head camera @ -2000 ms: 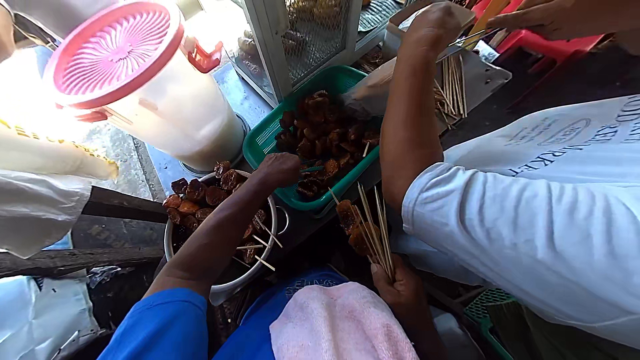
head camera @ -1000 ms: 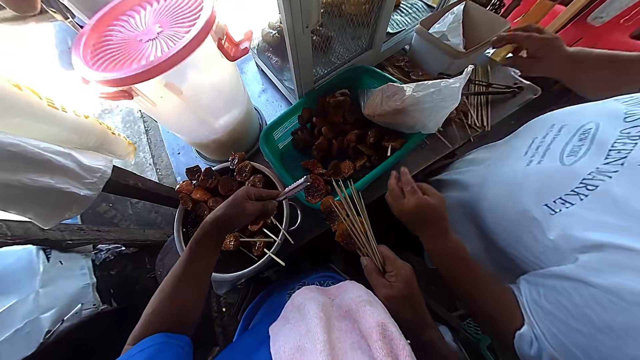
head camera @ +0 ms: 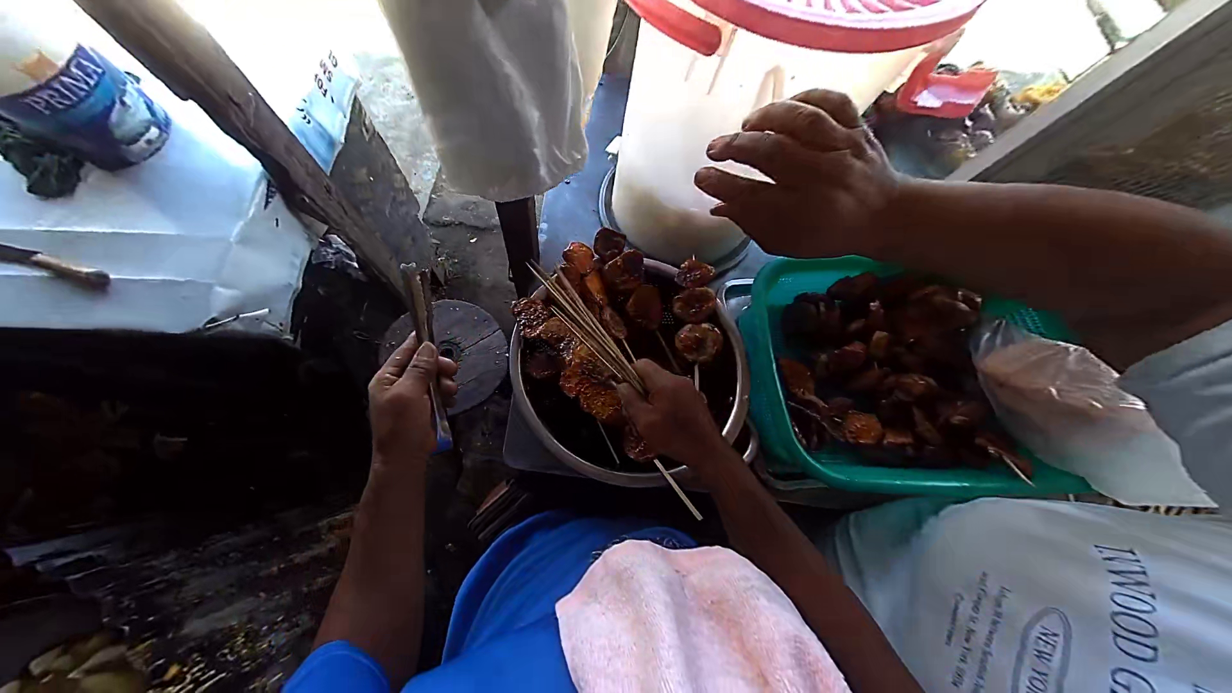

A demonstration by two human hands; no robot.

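My left hand (head camera: 409, 395) is closed around a narrow pair of tongs (head camera: 421, 298), tips up, left of the metal pot (head camera: 743, 385). In my right hand (head camera: 669, 409) is a bundle of bamboo skewers (head camera: 587, 327) with browned, glazed meat pieces (head camera: 587, 380) on them, held over the pot. More skewered meat (head camera: 695, 306) rests in the pot, some of it against the far rim. A green plastic basket (head camera: 866, 474) to the right contains dark cooked meat pieces (head camera: 895, 375) and a clear plastic bag (head camera: 1078, 404) lies over its right side.
A co-worker's hand (head camera: 808, 173) and forearm reach in over the basket, before a translucent bucket (head camera: 664, 144) with a pink lid. The co-worker's white shirt (head camera: 1020, 597) is at lower right. A wooden post (head camera: 260, 144) slants at upper left, near a round wooden disc (head camera: 467, 356).
My left hand has moved with the tongs from over the pot to its left. My right hand has brought the skewers from beside the basket to over the pot. The view has swung left.
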